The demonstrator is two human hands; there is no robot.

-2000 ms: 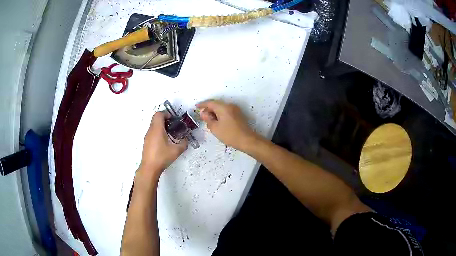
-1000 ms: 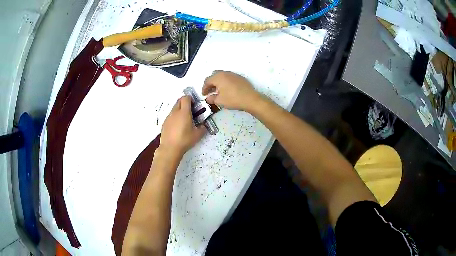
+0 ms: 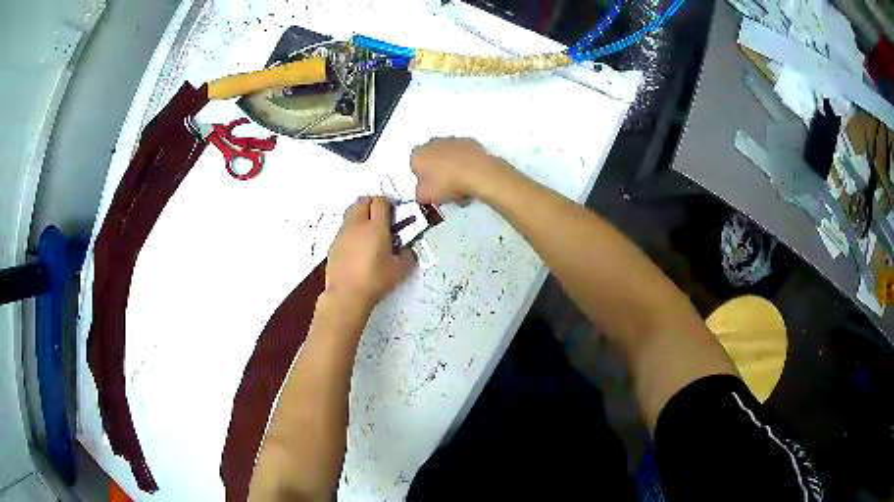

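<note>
A small silver metal folding guide (image 3: 409, 224) lies on the white table under the fingers of my left hand (image 3: 365, 257), which holds it. A long curved maroon strip (image 3: 267, 368) runs from the near edge up under my left hand. Its short dark red end (image 3: 432, 214) shows at the right side of the guide. My right hand (image 3: 446, 172) is just above and right of the guide, its fingers curled down. Its fingertips are hidden, so I cannot tell whether it grips anything.
A steam iron (image 3: 323, 103) rests on a dark pad (image 3: 365, 145) at the back, its blue hose partly wrapped in cream cloth (image 3: 490, 63). Red scissors (image 3: 242, 157) lie by a curved maroon stack (image 3: 123, 284) at the far left. A round stool (image 3: 753, 341) and scrap-covered side table (image 3: 708, 147) are right.
The guide and both hands have shifted right and slightly up in view. The maroon strip has come into view beside my left forearm. The strip's dark red end now shows beyond the guide.
</note>
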